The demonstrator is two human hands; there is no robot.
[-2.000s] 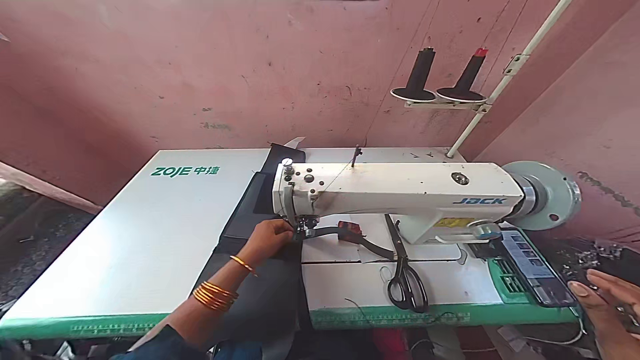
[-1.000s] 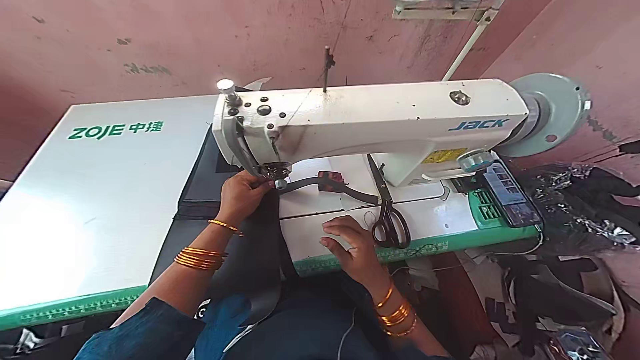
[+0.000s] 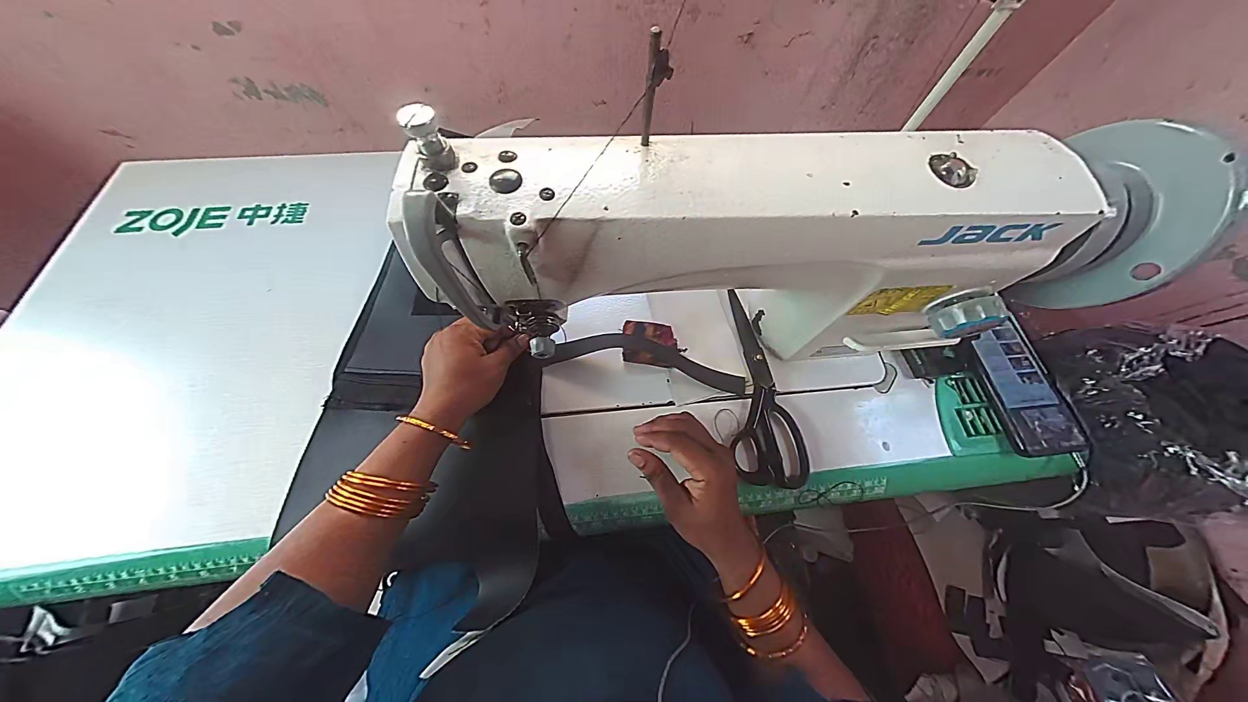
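Observation:
A white Jack sewing machine (image 3: pixel 741 195) stands on the white table. Black sheet material (image 3: pixel 458 487) lies under its needle area and hangs over the front edge. My left hand (image 3: pixel 466 369) is at the needle area, its fingertips pinched on the black material beside a thumb screw; the fingertips are partly hidden. A black strap (image 3: pixel 682 363) runs right from the needle area. My right hand (image 3: pixel 690 478) hovers near the front edge, fingers apart and curled, holding nothing, just left of the handles of black-handled scissors (image 3: pixel 765 419).
A small dark red patterned piece (image 3: pixel 648 341) lies by the strap. A phone (image 3: pixel 1029 385) rests at the table's right end, below the handwheel (image 3: pixel 1150 214). Dark plastic-wrapped material (image 3: pixel 1160 419) is heaped at right. The green table edge (image 3: pixel 877 483) runs along the front.
My right hand has come in from the far right to near the scissors. My left hand remains at the needle area. The view has shifted nearer to the machine.

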